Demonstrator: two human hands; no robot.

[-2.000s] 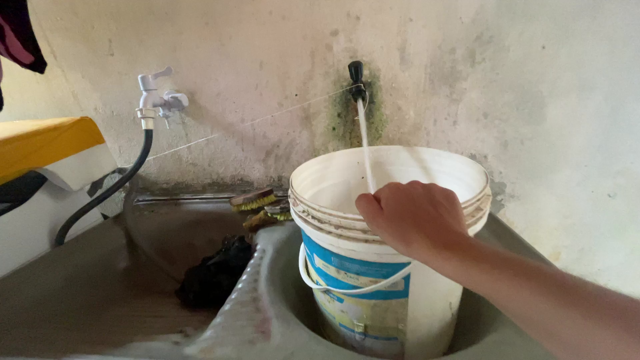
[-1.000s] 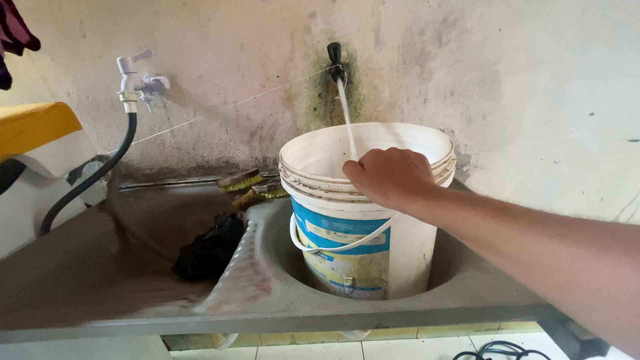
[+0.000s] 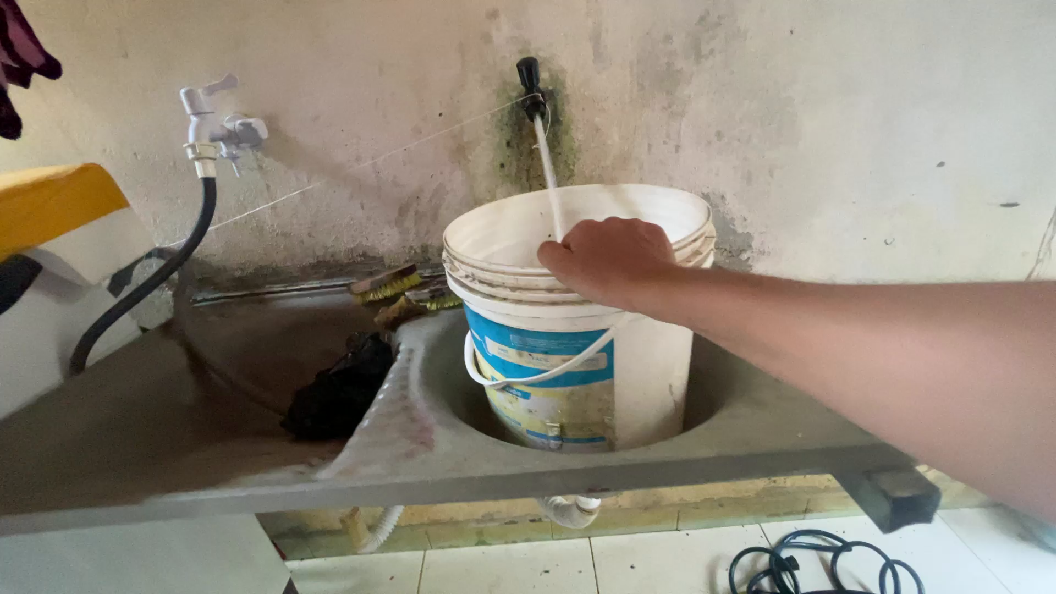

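Note:
My right hand (image 3: 615, 257) is closed over the near right part of the rim of a white plastic bucket (image 3: 652, 371), thumb toward the water. The bucket stands upright in the round basin of a grey laundry sink (image 3: 792, 421) and has a blue and yellow label and a white handle (image 3: 540, 375) hanging down its front. From a black tap (image 3: 530, 87) on the wall, a stream of water (image 3: 547, 169) falls into the bucket, passing behind my thumb. The water level inside is hidden. My left hand is out of view.
Left of the basin lie a black cloth-like bundle (image 3: 342, 392) and scrubbing brushes (image 3: 386, 284). A white tap (image 3: 202, 124) on the wall feeds a dark hose (image 3: 157, 285). A thin string (image 3: 412, 147) crosses the wall. Coiled dark hose or cable (image 3: 825, 561) lies on the tiled floor.
The view has tilted and drawn back, bringing the sink's front edge and the floor into sight. My right hand stays on the bucket rim, and water runs throughout.

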